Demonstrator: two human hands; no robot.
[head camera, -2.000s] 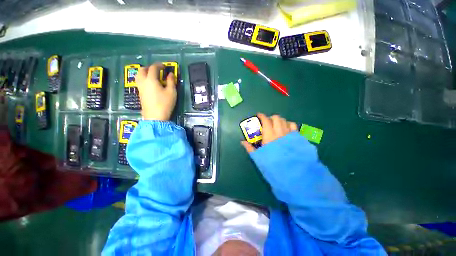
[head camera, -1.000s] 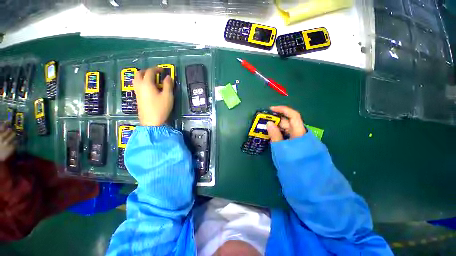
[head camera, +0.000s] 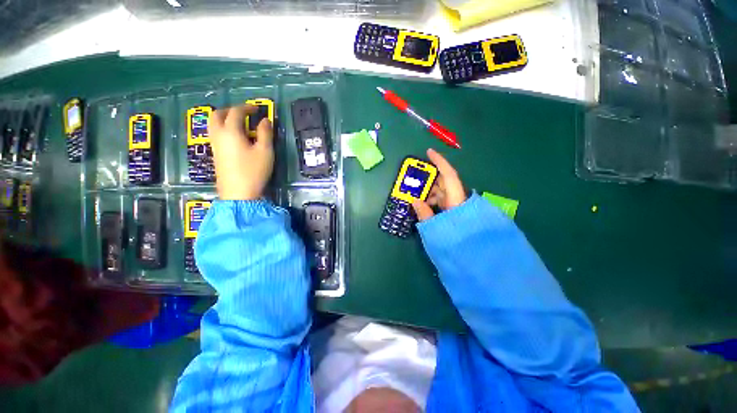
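My right hand (head camera: 443, 187) holds a yellow and black feature phone (head camera: 410, 193) by its right edge, above the green bench. Its screen is lit and its keypad faces up. My left hand (head camera: 244, 157) has its fingers on another yellow-framed phone (head camera: 260, 106) in a top-row pocket of the clear blister tray (head camera: 341, 181); its screen looks dark and its lower part is hidden by my hand. Lit phones lie face up to its left (head camera: 200, 145), (head camera: 141, 149). Black phones without yellow (head camera: 312, 137) lie in other pockets.
Two unlit phones (head camera: 397, 46), (head camera: 484, 59) lie sideways on the white strip. A red pen (head camera: 419, 117) and green stickers (head camera: 366, 150) lie on the bench. Clear trays (head camera: 646, 137) are at right. A yellow piece (head camera: 493, 11) is at the back. A person's red sleeve (head camera: 56, 314) is at left.
The phone in my right hand has turned from partly covered to face up with its keypad showing. My left hand stays on the same tray phone. One phone left of the tray is gone from its place.
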